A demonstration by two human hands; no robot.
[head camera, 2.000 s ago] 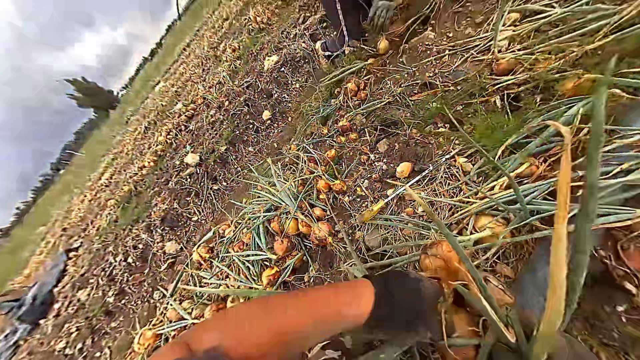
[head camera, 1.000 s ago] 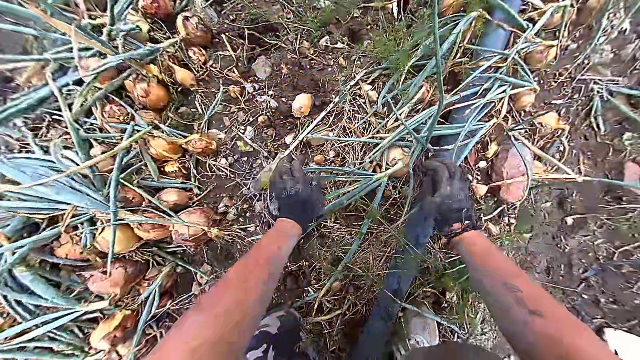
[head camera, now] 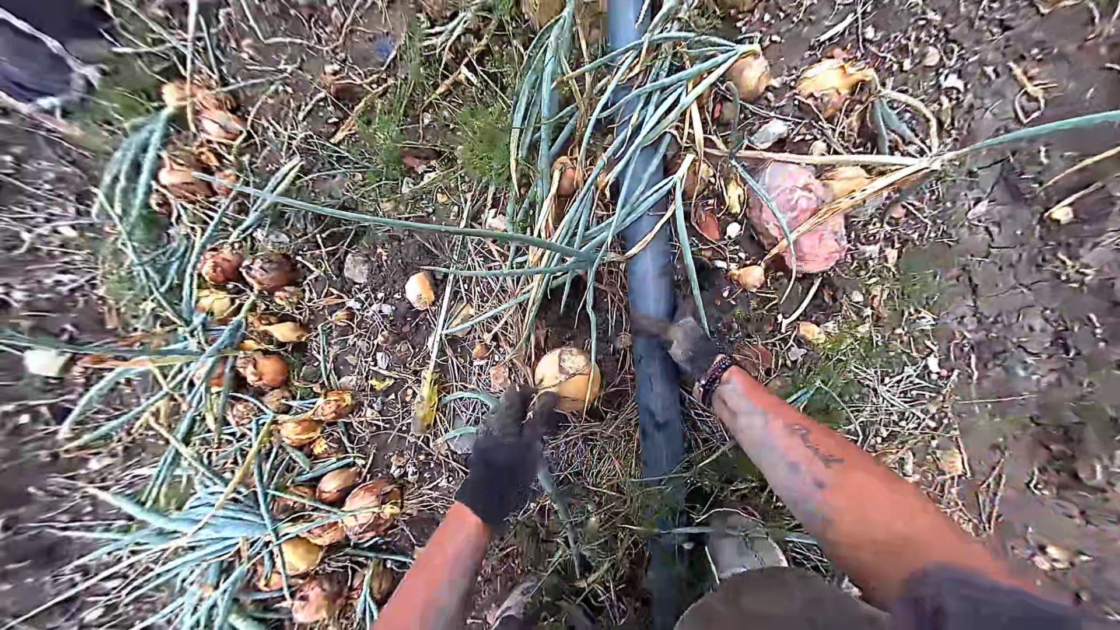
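Note:
My left hand [head camera: 506, 451], in a dark glove, is low at the centre with its fingers spread at the near edge of a yellow onion [head camera: 569, 378] on the soil. A green onion leaf lies by its fingertips. My right hand [head camera: 694, 348], also gloved and with a beaded band at the wrist, is at the right side of a blue-grey hose [head camera: 646, 262]. Something dark and blurred reaches from its fingers across the hose; whether it is a finger or a tool I cannot tell. Long green onion tops [head camera: 577, 210] drape over the hose beyond both hands.
Pulled onions [head camera: 372, 507] with green tops lie in a row along the left. A small onion [head camera: 420, 290] sits between that row and the hose. Right of the hose are a large pinkish stone [head camera: 798, 214] and more onions [head camera: 748, 77]. Dark fabric [head camera: 39, 52] shows at the top left corner.
The view has swung down from the field to the ground at my hands. The leaves between my hands one second ago now lie farther forward, and my left hand is at the yellow onion.

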